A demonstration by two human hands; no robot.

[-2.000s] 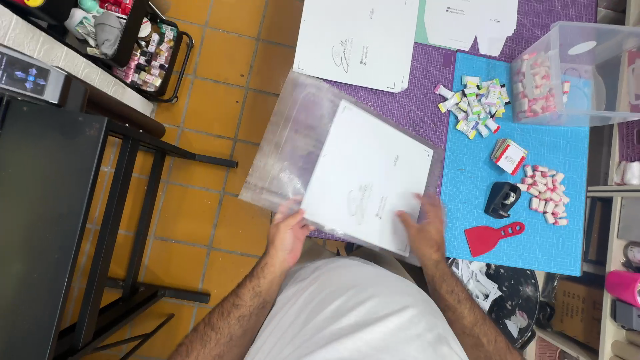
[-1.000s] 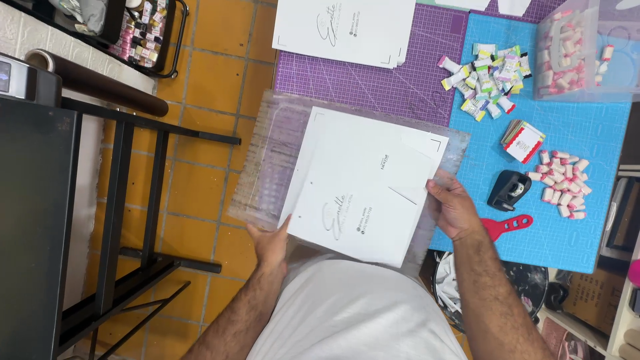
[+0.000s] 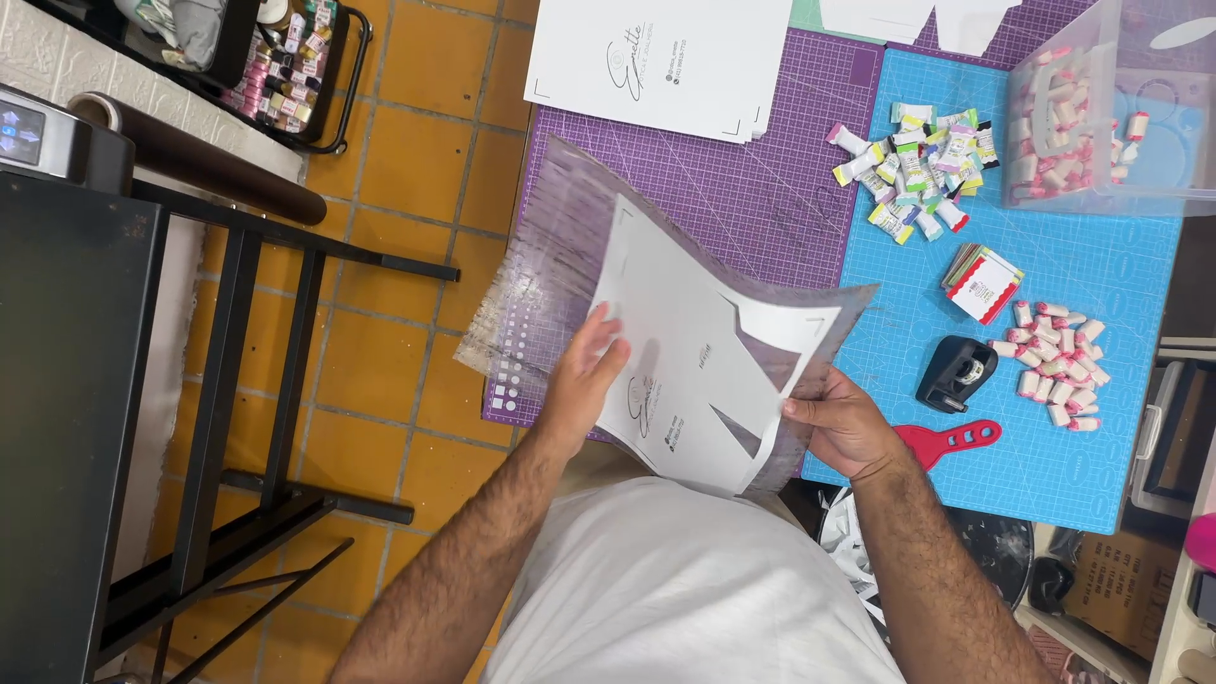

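Note:
A translucent plastic cutting mat [image 3: 546,228] carries a white printed paper sheet [image 3: 665,332] with cut slits, through which the mat shows. The sheet and mat bow upward in front of my body. My right hand [image 3: 841,423] pinches their right edge, thumb on top. My left hand [image 3: 584,380] lies at the sheet's left edge, fingers spread and thumb over the paper; whether it grips the edge cannot be told. A stack of printed sheets [image 3: 655,66] lies beyond, on the purple cutting mat [image 3: 798,171].
On the blue cutting mat [image 3: 1035,475] are wrapped sweets [image 3: 917,171], pink-white pieces [image 3: 1054,361], a card stack [image 3: 983,285], a black tape dispenser [image 3: 955,373], a red scraper [image 3: 950,442] and a clear plastic bin [image 3: 1064,133]. A black metal stand [image 3: 218,380] is at left.
The sheet and its mat, flatter one second ago, now bend upward. The left hand has moved up along the left edge. Slits in the paper show wider than before.

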